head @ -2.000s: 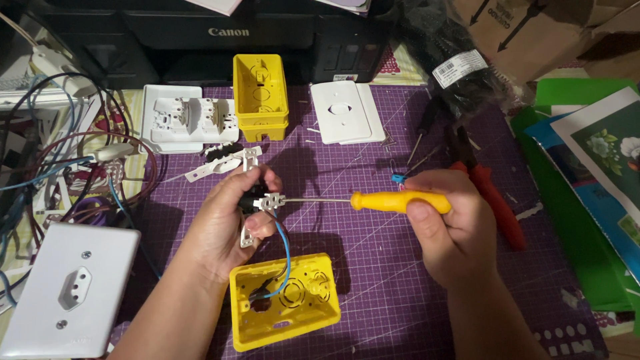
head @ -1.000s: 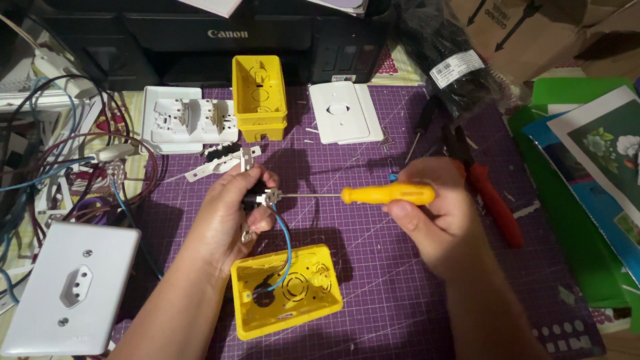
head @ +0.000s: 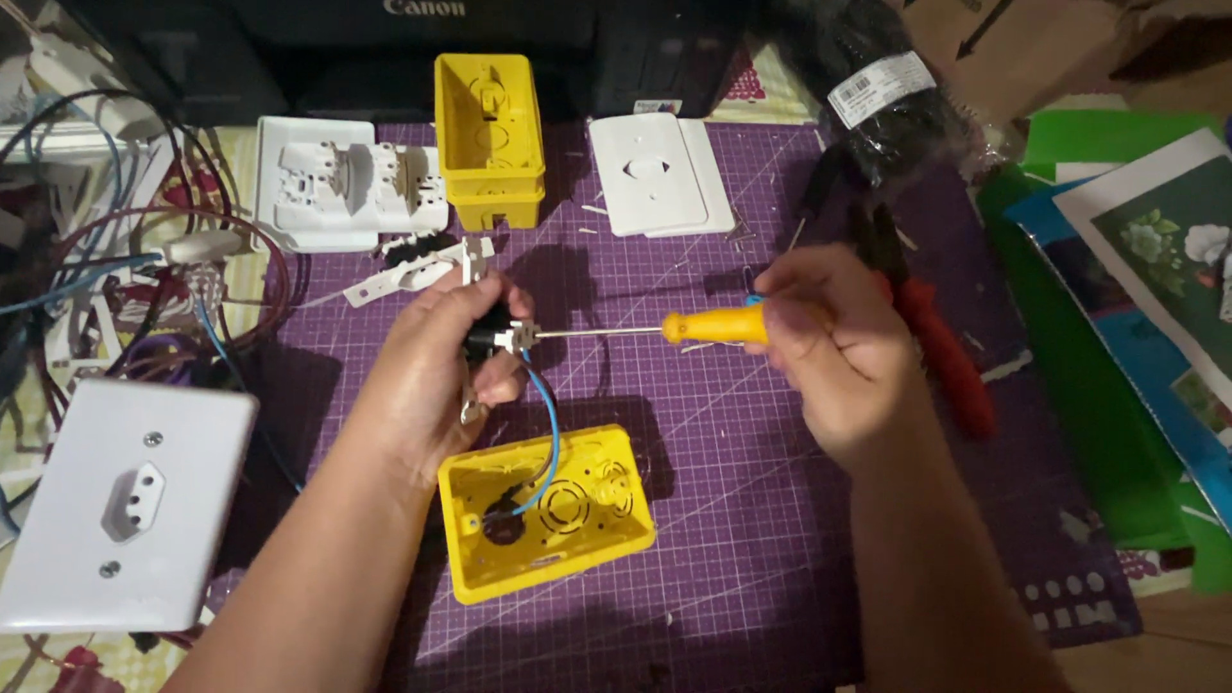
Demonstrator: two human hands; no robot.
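Note:
My left hand (head: 438, 366) grips a black-and-white electrical socket module (head: 493, 334) on its white mounting frame, held on edge. A blue wire (head: 552, 414) and a dark one run from the module down into a yellow plastic electrical box (head: 549, 515) on the purple cutting mat. My right hand (head: 837, 346) is closed around the yellow handle of a screwdriver (head: 712, 327). Its shaft points left, and the tip meets the module's terminal side. Whether the tip sits in a screw is too small to tell.
A white socket plate (head: 130, 505) lies at left beside tangled wires (head: 192, 250). Behind are yellow boxes (head: 491, 115), white socket parts (head: 361, 188), blank-centred cover plates (head: 654, 173) and a black printer (head: 337, 58). Red-handled pliers (head: 938, 346) and a dark screwdriver (head: 813, 192) lie at right.
Between the two earlier frames the right hand shifted slightly left on the screwdriver handle and its grip changed. The left hand still holds the module; the screwdriver stays against it.

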